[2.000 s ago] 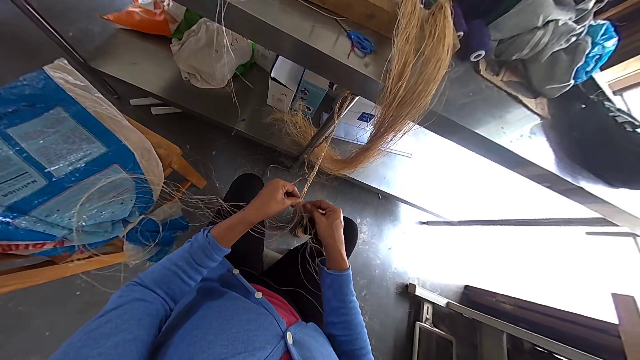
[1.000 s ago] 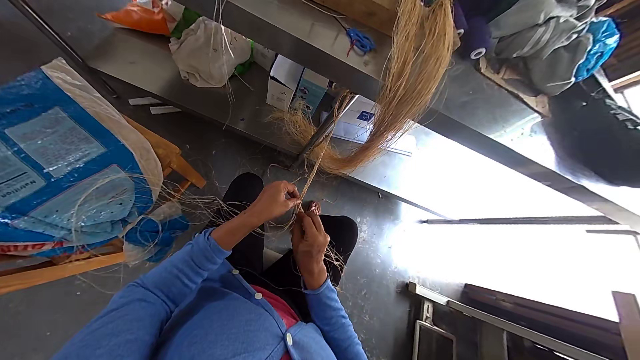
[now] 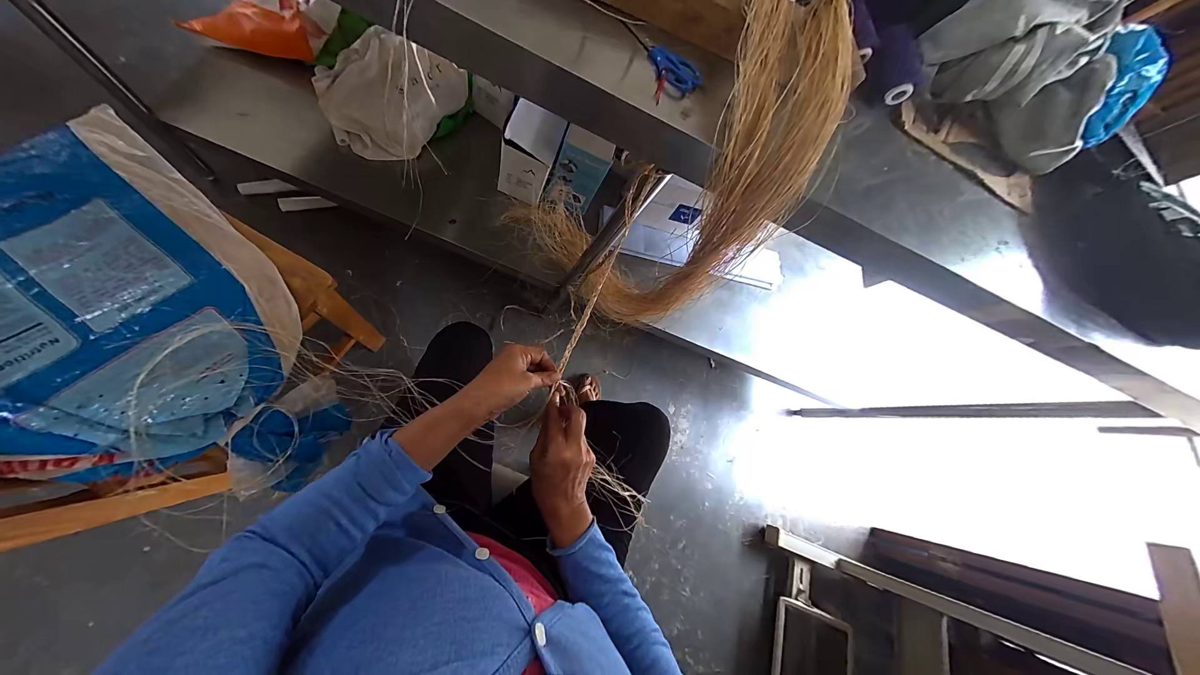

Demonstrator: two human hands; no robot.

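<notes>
A braided plant-fibre cord runs from the metal table leg down to both hands. My left hand pinches the cord's lower end between thumb and fingertips. Just below and right of it, my right hand grips fibre strands near the same end. Loose strands stick out beside my right wrist, and long pale fibres trail left from the hands. A thick hank of tan fibre hangs over the table edge and curves behind the leg. The fingertips partly hide where the strands meet.
Blue-handled scissors lie on the metal table. A cloth bag, an orange bag and boxes sit on the lower shelf. At left, a blue printed sack covers a wooden stool. A metal frame stands lower right.
My right hand has dropped from a level position beside the left to just below it, fingers now pointing up. My left hand stays at the cord's end.
</notes>
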